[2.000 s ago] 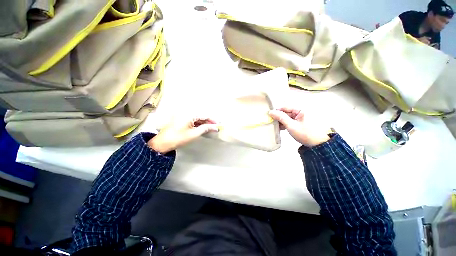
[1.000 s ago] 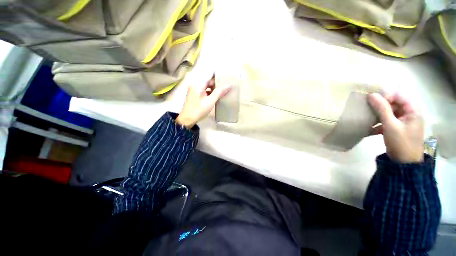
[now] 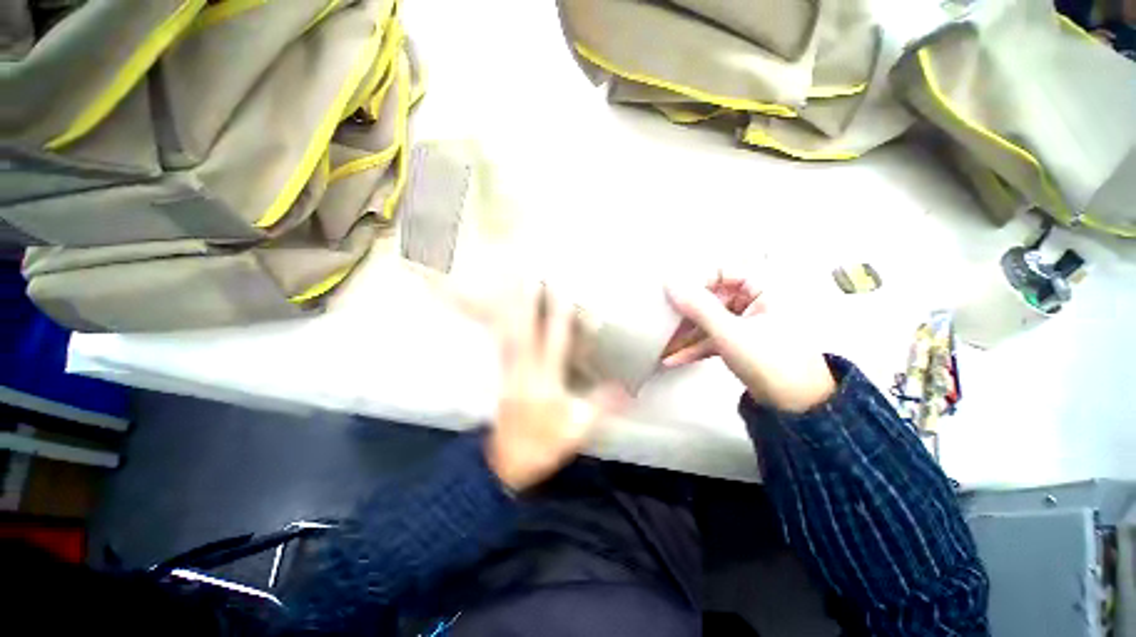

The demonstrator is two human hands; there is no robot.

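Observation:
A beige bag body [image 3: 480, 280] lies on the white table, its outline washed out by glare. A grey-taupe patch [image 3: 436, 205] shows at its left end, and a greyish panel [image 3: 629, 348] lies between my hands. My left hand [image 3: 536, 398] is motion-blurred, fingers spread, over the near part of the bag. My right hand [image 3: 723, 330] is at the right edge of the greyish panel, thumb and fingers around that edge; the exact grip is unclear. A thin dark line runs below its fingertips; I cannot tell what it is.
Yellow-edged bags are stacked at left [image 3: 212, 162], with more at the far side [image 3: 710, 56] and right [image 3: 1034, 112]. A small yellow-and-dark block [image 3: 857, 278], a whitish pot with a dark top [image 3: 1040, 276] and small tools [image 3: 928, 373] lie at right. A grey metal box stands below right.
The patched end of the bag now lies farther left, out of my left hand. Both hands have come closer together near the table's front edge, and the left has opened.

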